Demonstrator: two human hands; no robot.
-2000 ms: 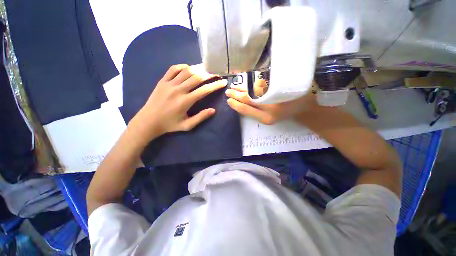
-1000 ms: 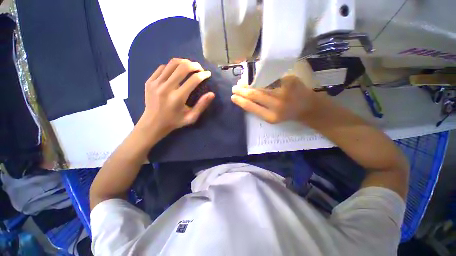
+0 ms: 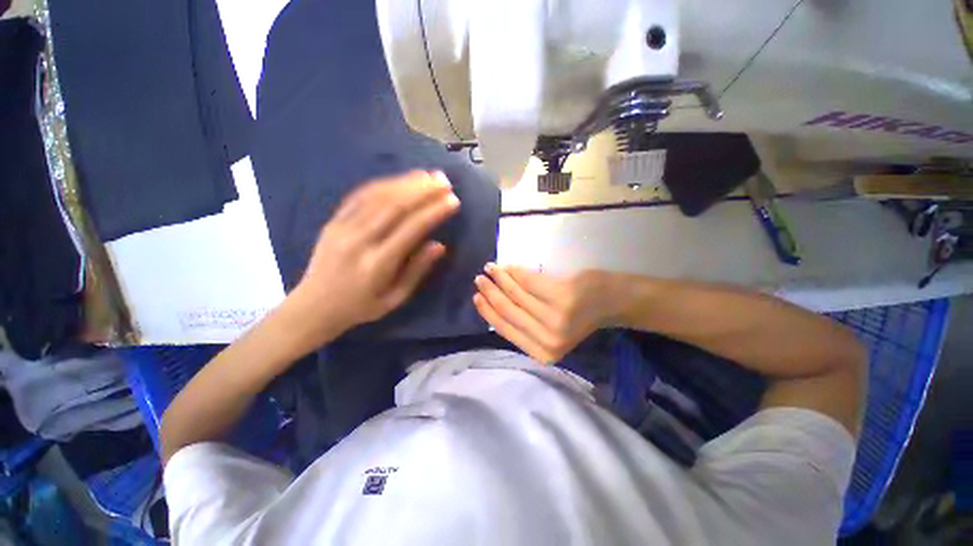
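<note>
A dark navy fabric panel (image 3: 331,139) lies flat on the table under the white sewing machine head (image 3: 555,64) and reaches the front edge. My left hand (image 3: 384,251) rests palm down on the panel, slightly blurred, fingers slightly bent. My right hand (image 3: 544,309) is at the panel's right edge near the table front, fingers extended and close together. Its fingertips meet the panel edge; whether they pinch it cannot be told. The needle area is mostly hidden behind the head and its white guard.
Stacked dark panels (image 3: 149,117) lie at the left. A dark flat piece (image 3: 710,171) and snips (image 3: 774,219) lie right of the head, with a tan strip (image 3: 907,187) and metal tools (image 3: 939,229) further right. Blue baskets (image 3: 891,395) stand below the table edge.
My right hand has moved from beside the needle toward the front edge. My left hand has moved slightly down in view. The panel's rounded end has shifted up, away from me. The view has shifted.
</note>
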